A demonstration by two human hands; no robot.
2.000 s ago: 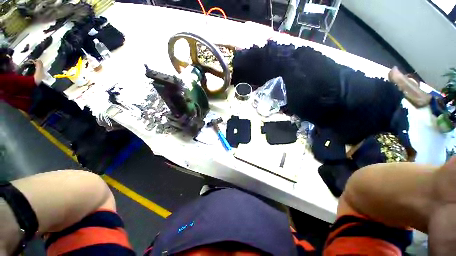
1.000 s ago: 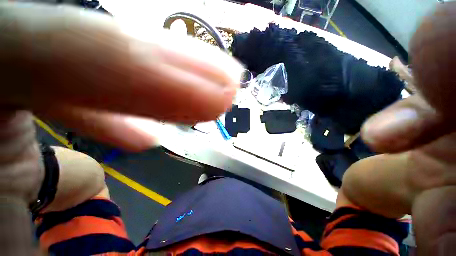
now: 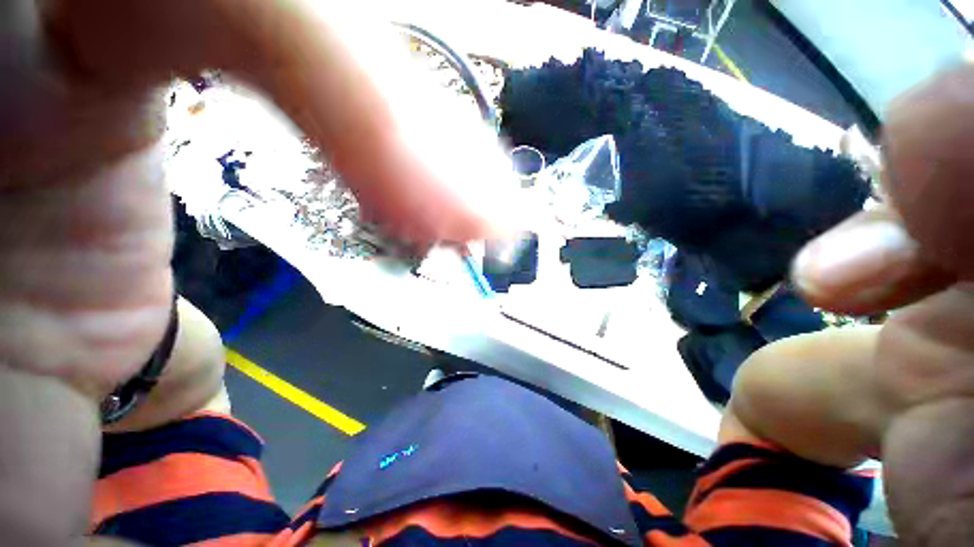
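Note:
My left hand (image 3: 96, 235) is large, blurred and close to the camera at the left, cut off by the edge; one finger reaches toward the middle. My right hand (image 3: 908, 230) is at the right edge, also close, blurred and cut off, with a fingertip showing. No held thing shows in either. Below them on the white bench lie small flat black pieces (image 3: 600, 262), one partly behind my left fingertip. A blue-handled tool (image 3: 476, 275) lies beside that one. A clear plastic bag (image 3: 590, 176) stands behind them.
A long heap of black pieces (image 3: 684, 160) fills the bench's back right. Part of a flywheel rim (image 3: 470, 80) shows behind my left hand. Small scattered bits (image 3: 320, 203) lie at left. The white bench edge (image 3: 513, 369) runs diagonally before my dark apron (image 3: 481, 454).
Both hands have risen close to the camera since two seconds ago. Over the last second my left hand has shifted, uncovering the scattered bits on the bench's left.

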